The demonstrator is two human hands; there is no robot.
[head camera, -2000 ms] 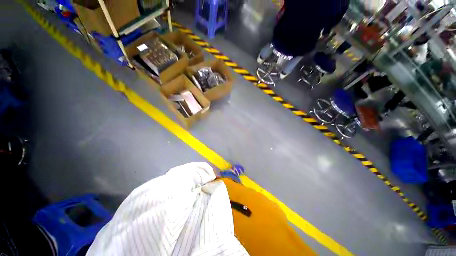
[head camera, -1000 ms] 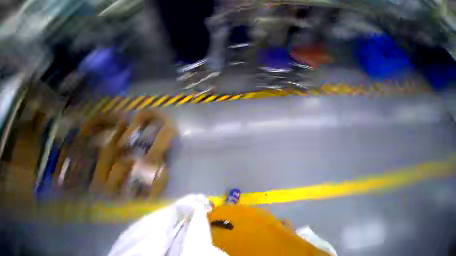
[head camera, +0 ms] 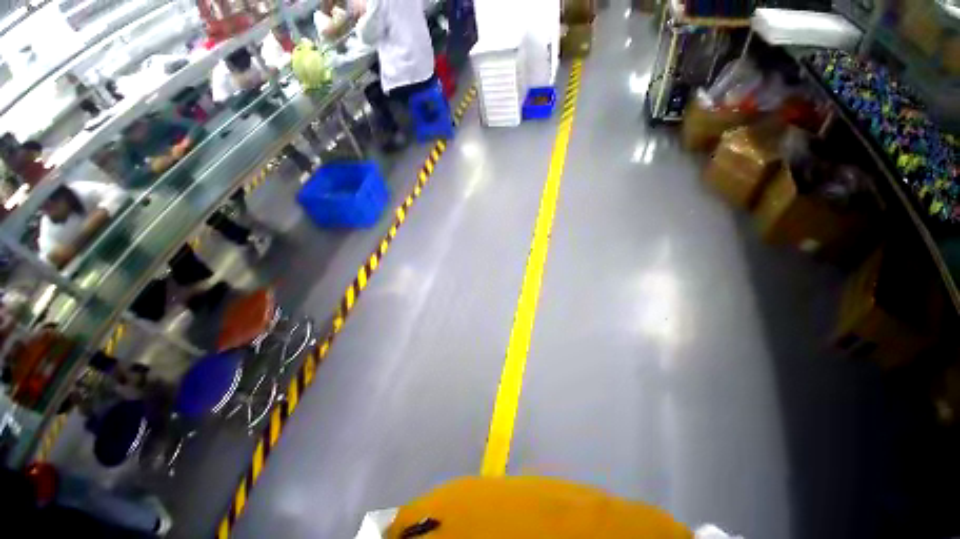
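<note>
Neither of my hands is in the picture. The orange-yellow front of my clothing (head camera: 547, 511) shows at the bottom edge, with a bit of white sleeve (head camera: 376, 523) at its left. Below and ahead lies the grey floor (head camera: 442, 347) with a yellow line (head camera: 523, 316) running away from me.
A black-and-yellow line (head camera: 347, 300), stools (head camera: 208, 382) and a blue crate (head camera: 344, 194) are at left beside a long bench with seated people. A person in white (head camera: 403, 47) stands farther off near stacked white trays (head camera: 499, 84). Cartons (head camera: 745, 165) and a bench of coloured parts (head camera: 895, 126) are at right.
The view has turned and now looks along the aisle. The open cartons seen earlier have left the view, and the bench of coloured parts has come in at right. Less white sleeve shows.
</note>
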